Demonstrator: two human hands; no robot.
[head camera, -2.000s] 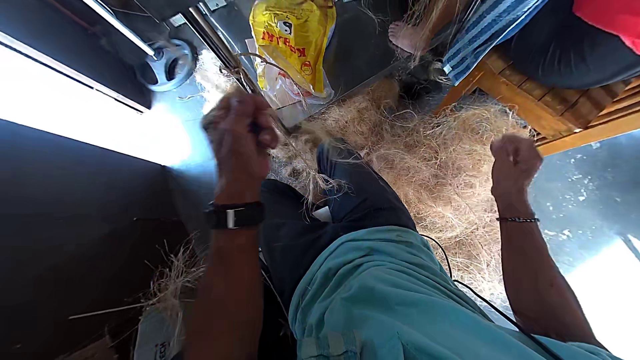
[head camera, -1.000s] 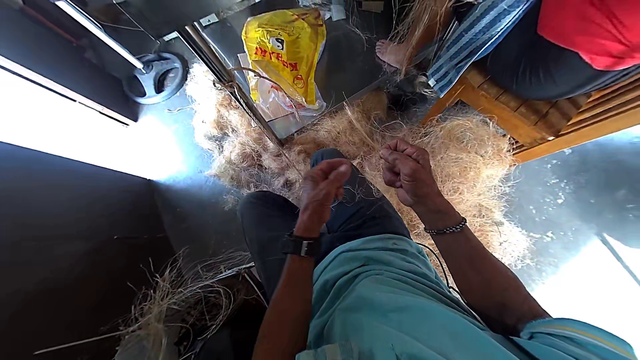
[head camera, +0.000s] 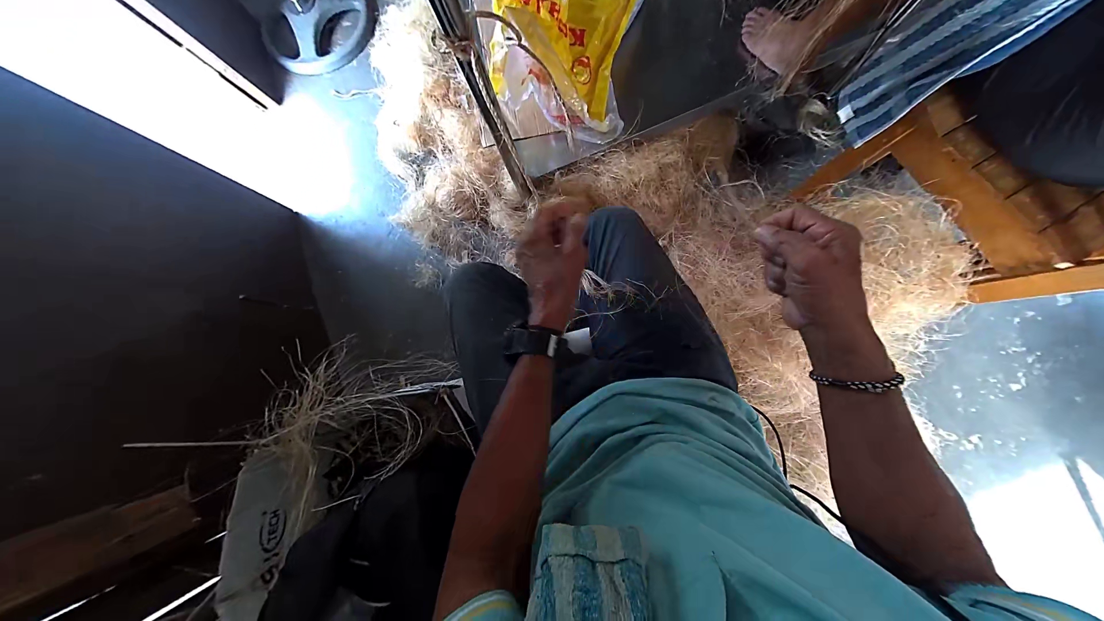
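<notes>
My left hand (head camera: 552, 250), with a black watch on the wrist, is half curled above my left knee; a few pale fibres show just below it, and its fingertips are blurred. To the right, my right hand (head camera: 811, 263), with a braided bracelet on the wrist, is closed with thumb against forefinger over the fibre heap. Any thin strand in its pinch is too fine to make out. Loose tan plant fibres (head camera: 742, 302) lie heaped on the floor beneath and around my legs.
A yellow plastic bag (head camera: 573, 52) lies beyond a metal post (head camera: 496, 108). A person's bare foot (head camera: 772, 39) and a wooden slatted bench (head camera: 992, 198) are at upper right. A fibre bundle (head camera: 336, 414) lies at lower left, and a grey wheel (head camera: 319, 34) at upper left.
My hands were close together over my lap one second ago and are now well apart, the right one further to the right.
</notes>
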